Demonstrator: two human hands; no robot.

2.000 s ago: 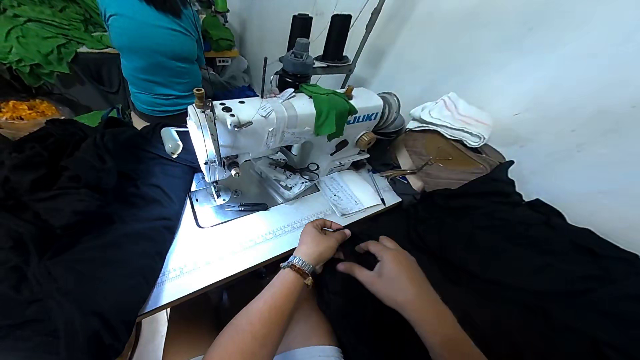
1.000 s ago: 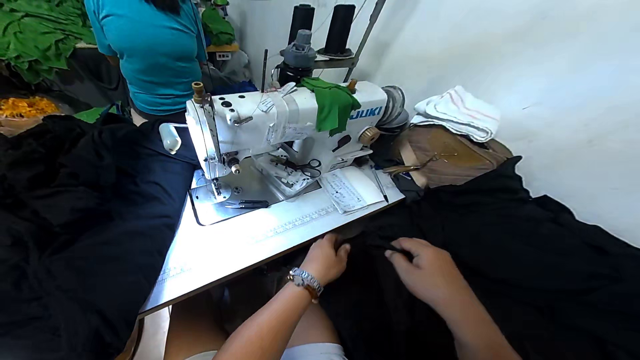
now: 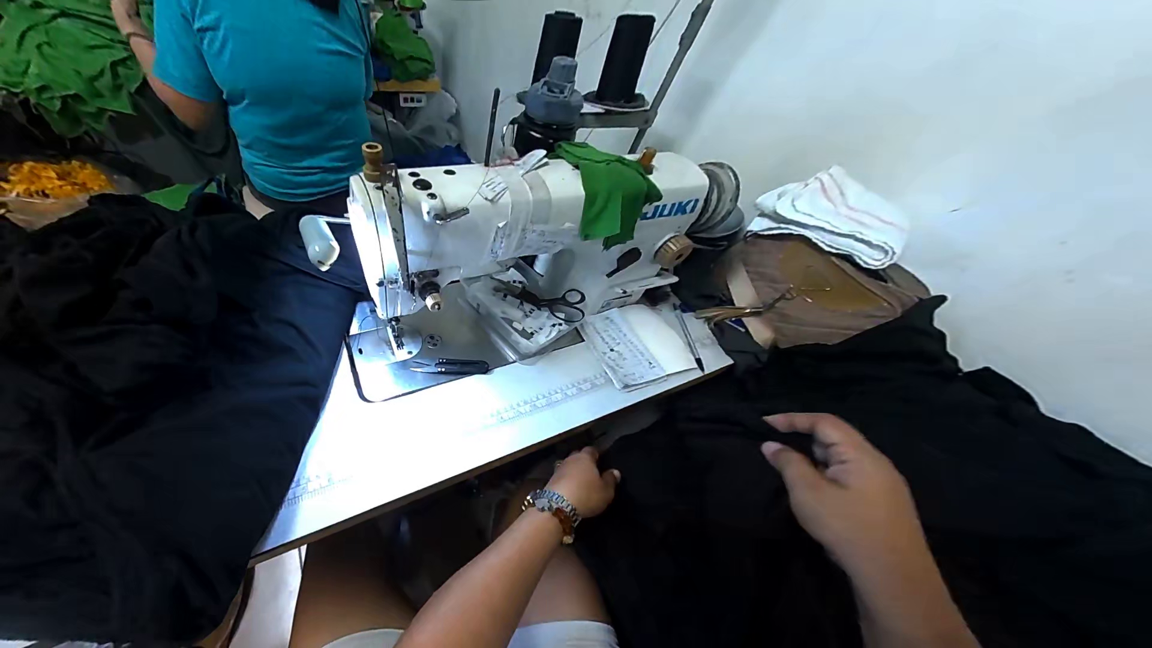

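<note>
Black fabric (image 3: 720,522) lies over my lap and spreads to the right of the sewing table. My left hand (image 3: 585,481), with a metal watch on the wrist, grips the fabric's left edge just below the table's front edge. Farther right, my right hand (image 3: 837,468) pinches a fold of the same fabric between thumb and fingers. Beyond both hands stands a white Juki sewing machine (image 3: 540,207) with a green cloth scrap (image 3: 612,189) draped over its arm. Thread snips (image 3: 450,366) lie on the machine bed near the needle.
More black fabric (image 3: 162,405) covers the left side. Scissors (image 3: 549,301) rest on a clear box, beside a paper booklet (image 3: 634,346) and a pen (image 3: 690,337). A folded white cloth (image 3: 832,216) sits at the back right. A person in a teal shirt (image 3: 279,90) stands behind the machine.
My hands, close together two seconds ago, are now wider apart, with the right hand farther right along the black fabric. The left hand is lower, at the fabric's edge.
</note>
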